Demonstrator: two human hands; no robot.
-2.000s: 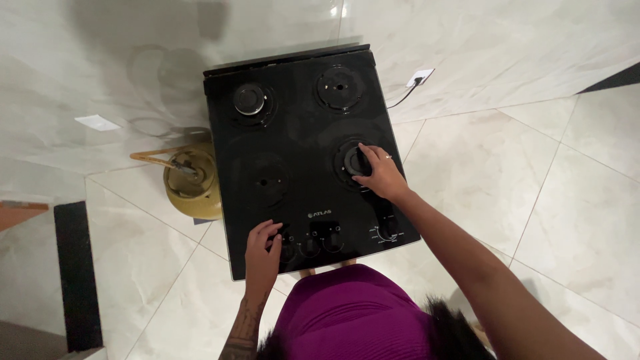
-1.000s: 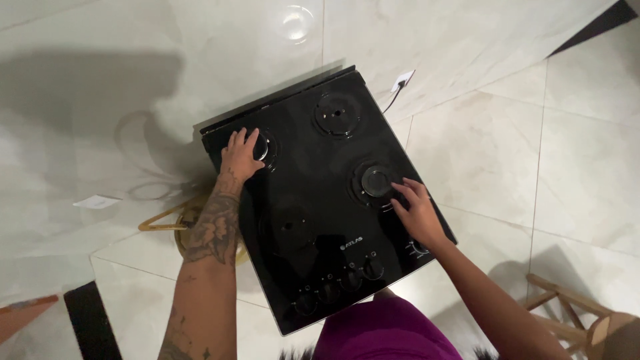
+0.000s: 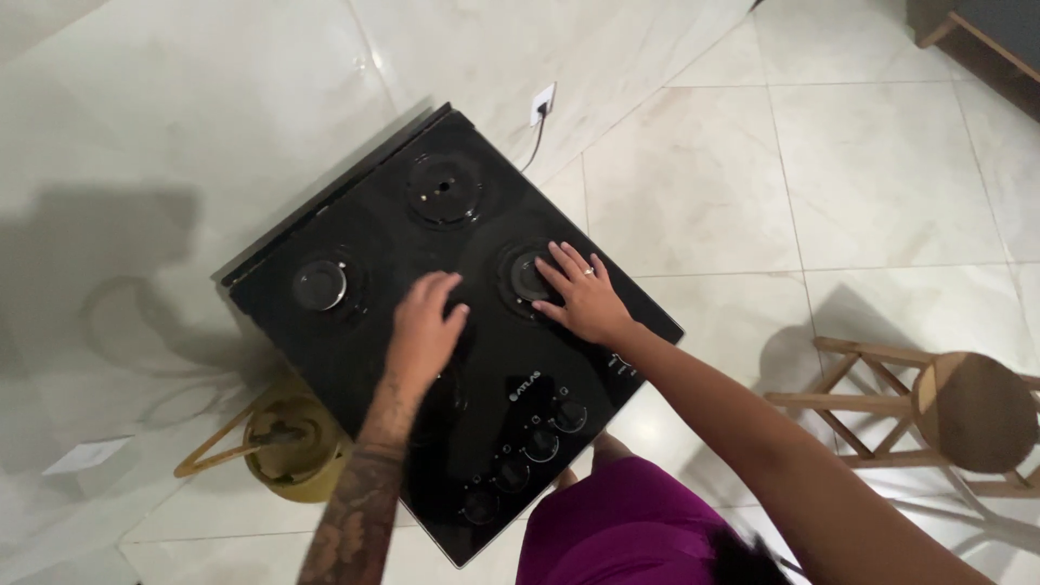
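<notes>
A black Atlas gas stove [image 3: 390, 244] stands against the wall, its top turned diagonally in view. My right hand [image 3: 581, 294] rests its spread fingers on the burner cap [image 3: 530, 278] at the right. Over the middle of the stovetop is my left hand [image 3: 429, 325], fingers apart and holding nothing; whether it touches the surface I cannot tell. Another burner cap [image 3: 320, 285] sits on the far left burner. The far right burner base [image 3: 444, 188] has no cap. My left forearm partly hides the near left burner. Several control knobs [image 3: 542, 444] line the front edge.
A yellow gas cylinder [image 3: 296, 459] stands left of the stove on the tiled floor. A black cord runs from the wall outlet [image 3: 543, 104] down behind the stove. A wooden stool [image 3: 971, 410] is at the right, and part of a piece of furniture [image 3: 1003, 49] shows at top right.
My left hand has moved from the far left burner to the middle of the stovetop. My right hand now lies over more of the right burner cap. The view has turned.
</notes>
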